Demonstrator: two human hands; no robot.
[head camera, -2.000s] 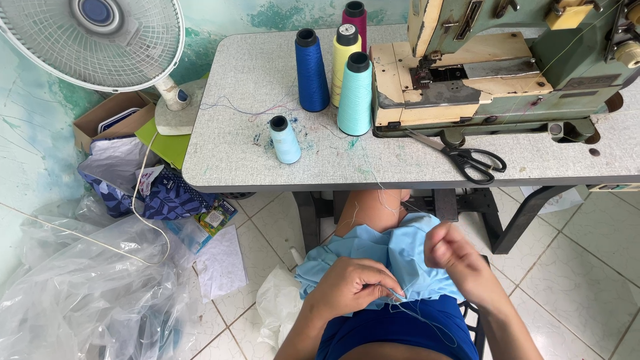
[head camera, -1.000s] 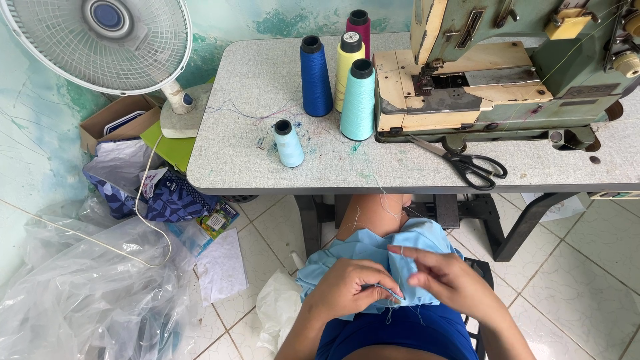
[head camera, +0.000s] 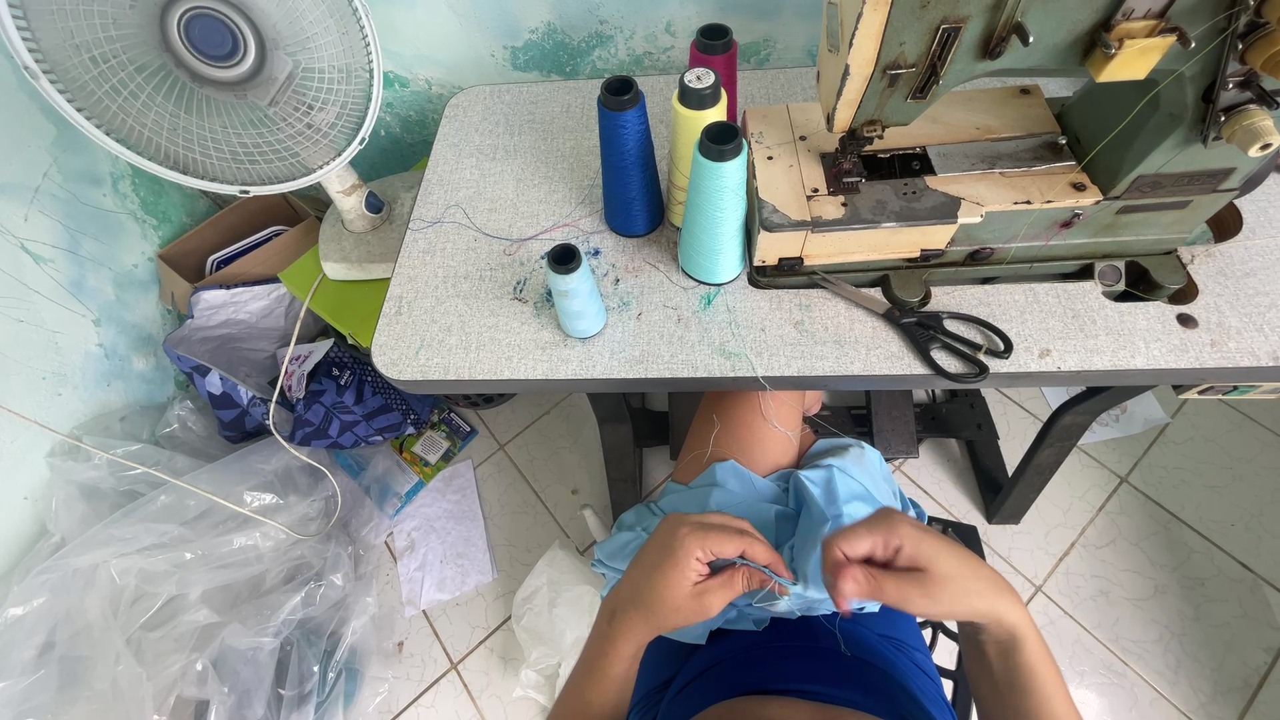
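Note:
Light blue fabric lies bunched across the lap. My left hand pinches a folded edge of it between thumb and fingers, with loose thread ends around the fingertips. Just right of it, my right hand is curled and slightly blurred above the fabric; whether it holds a thread is not clear. Thin loose threads hang from the table edge toward the fabric.
Ahead, a table carries a green-and-cream sewing machine, black-handled scissors, a small light blue thread cone and several larger cones, one blue. At left are a fan and plastic sheeting.
My right hand was reaching over the fabric beside my left hand one second ago; now it is curled and farther right. My left hand keeps its pinch on the fabric.

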